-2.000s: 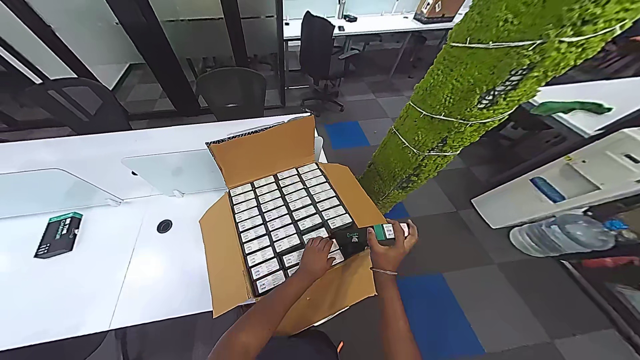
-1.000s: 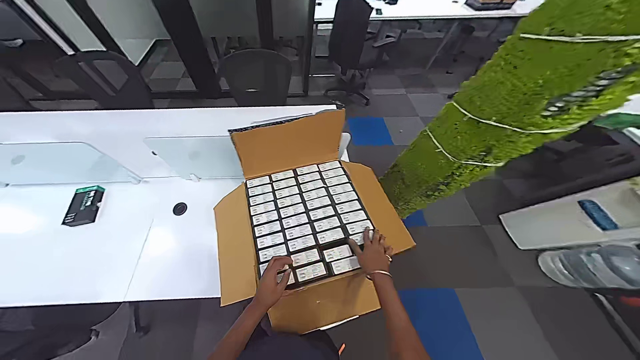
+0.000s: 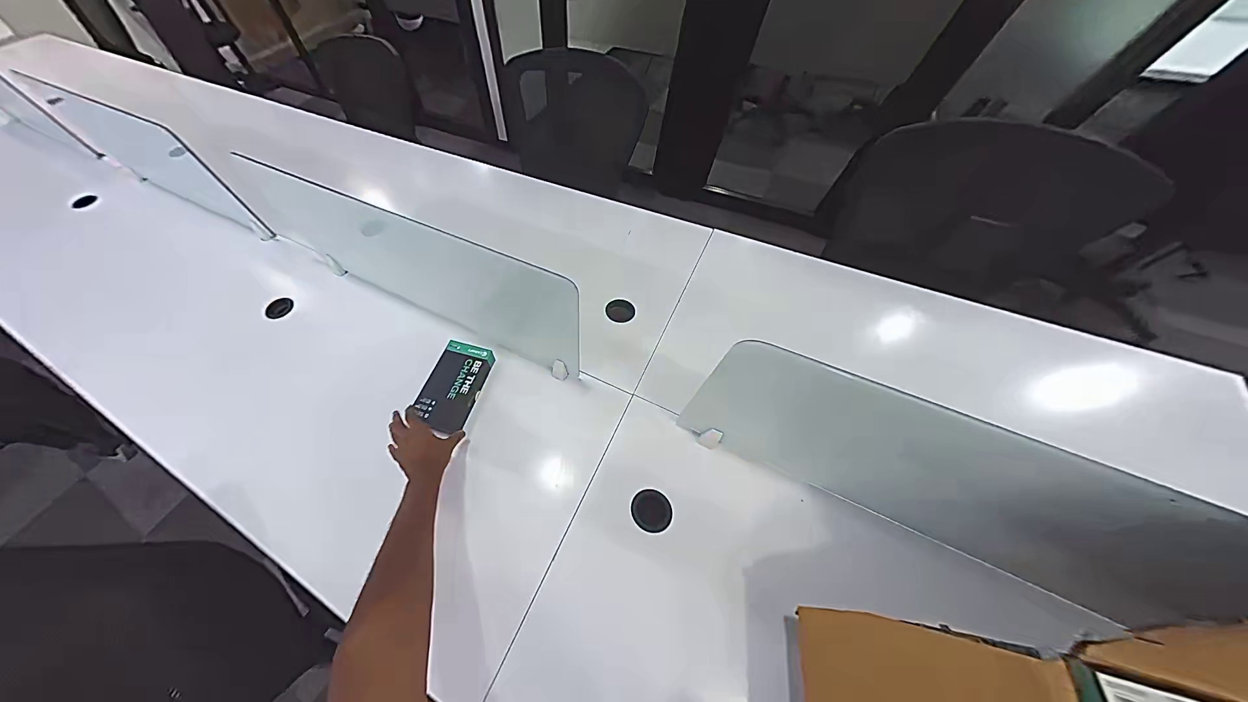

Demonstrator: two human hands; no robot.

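Note:
A black and green box (image 3: pixel 455 387) lies flat on the white desk (image 3: pixel 546 526), close to a frosted glass divider. My left hand (image 3: pixel 425 447) is at the near end of this box, with its thumb and fingers spread around the corners; whether it grips firmly cannot be told. At the lower right edge shows part of an open cardboard carton (image 3: pixel 926 658), with a bit of one small box inside. My right hand is out of view.
Frosted glass dividers (image 3: pixel 429 263) (image 3: pixel 936 458) run along the middle of the desk. Round black cable holes (image 3: pixel 651 511) are set in its top. Dark mesh chairs (image 3: pixel 575 117) stand along the far side, and a dark chair (image 3: pixel 127 624) is at the lower left.
My left hand has left the small boxes in the carton and reached the lone black and green box on the desk. The view has swung far to the left.

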